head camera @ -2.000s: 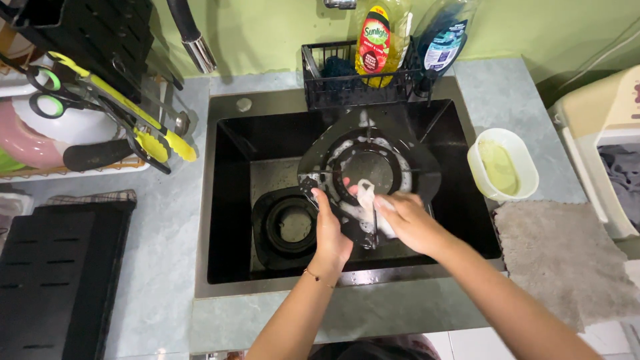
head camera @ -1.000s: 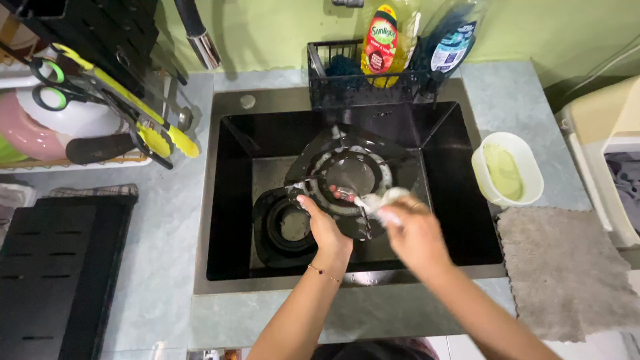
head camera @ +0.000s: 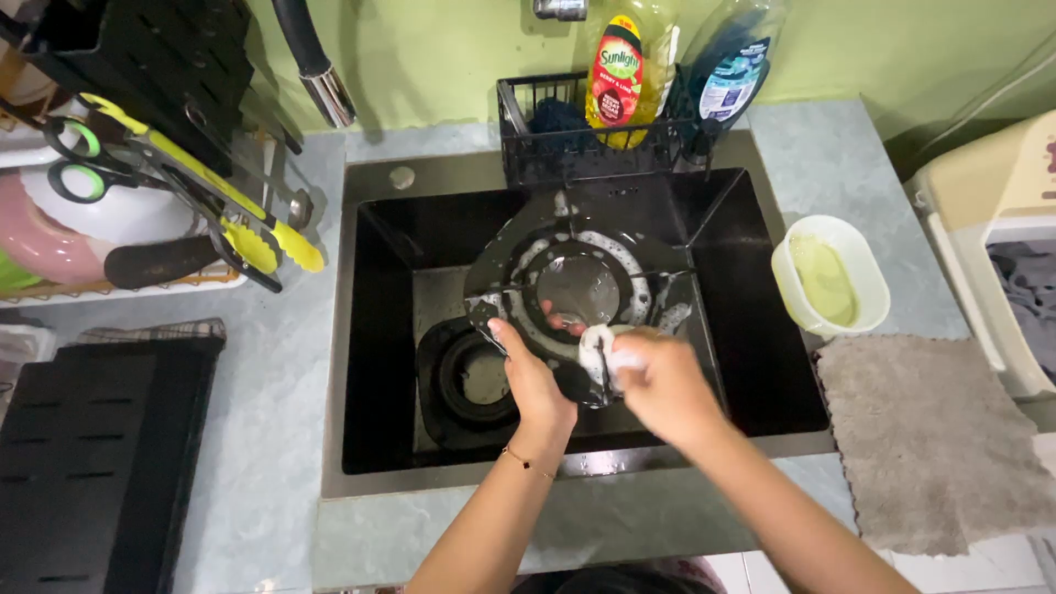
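A black stove grate with a round central hole (head camera: 652,247), wet with white suds, is tilted over the black sink (head camera: 396,487). My left hand (head camera: 536,384) grips its near left edge, thumb on top, with fingertips showing through the hole. In my right hand (head camera: 664,371) is a soapy white sponge or cloth (head camera: 596,351), pressed around a prong at the near side of the grate; the hand is slightly blurred. A second black stove part with a round opening (head camera: 441,412) lies at the sink's bottom left.
A black wire caddy (head camera: 528,157) holds a yellow dish soap bottle (head camera: 617,74) and a blue bottle (head camera: 734,74). Right stand a tub of pale liquid (head camera: 829,280) and a grey cloth (head camera: 932,445). The faucet (head camera: 326,91), tongs (head camera: 214,181) and black slotted panel (head camera: 74,470) are left.
The grate is lifted and tilted more than one second ago, with my left hand still at its edge. My right hand has shifted with the white sponge or cloth along the near side.
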